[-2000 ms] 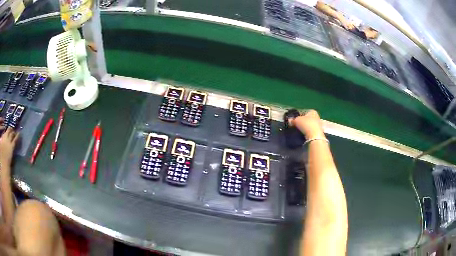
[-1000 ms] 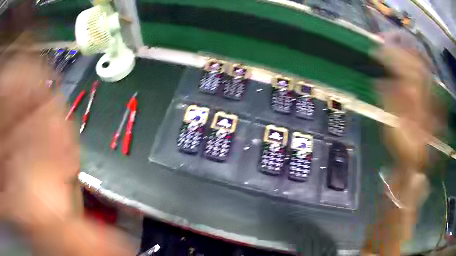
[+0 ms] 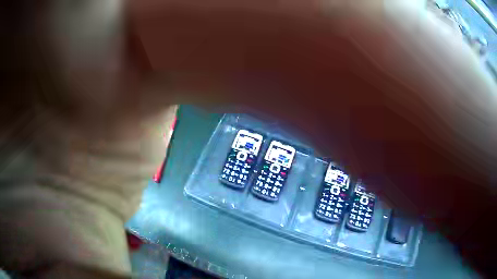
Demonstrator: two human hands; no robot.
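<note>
A clear blister tray point(image 3: 302, 190) lies tilted in view on the bench. Its near row holds several keypad phones face up with lit screens, such as the leftmost phone point(image 3: 242, 159). A dark phone with no lit screen point(image 3: 399, 226) lies in the right end pocket, partly covered. My left hand point(image 3: 87, 147) is large and blurred at the left, very close to the camera. My right hand or arm point(image 3: 305, 71) is a dark blur across the top and right. It hides the tray's far row. The fingers of both hands cannot be made out.
A red pen point(image 3: 169, 150) shows in part beside my left arm. The bench's near edge point(image 3: 185, 253) runs along the bottom, with something red and a dark shape below it. Blurred items show at the top right corner.
Both hands have come up close to the camera and cover much more of the view. The tray appears lower and further right. The fan and the tray's far row are now hidden.
</note>
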